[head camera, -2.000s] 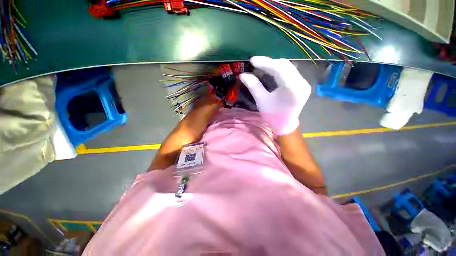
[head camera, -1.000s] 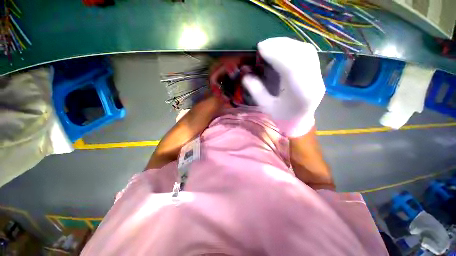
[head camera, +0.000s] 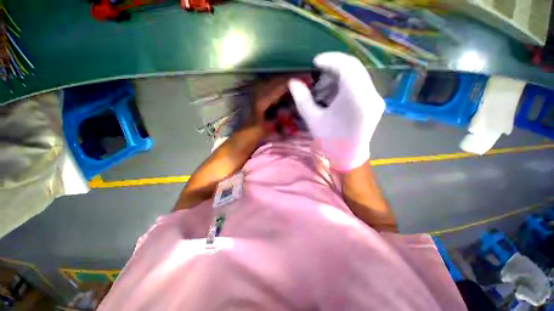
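Note:
My bare left hand is blurred just in front of the bench edge. It holds red and black connector housings, with thin wires trailing out to the left. My right hand, in a white glove with a pink cuff, is close at the right of the connectors. Its thumb and forefinger are apart, with a dark gap between them. Whether the right fingertips touch a housing or a wire cannot be told.
The green bench bears red connectors at the top left and a blurred multicoloured wire pile. A pale tray stands top right. Blue stools stand below the bench edge. A person's beige sleeve is at the left.
Since one second ago my right hand has moved slightly down and left, and its fingers show more spread. More of the red connectors on the bench show. My left hand still holds the connectors.

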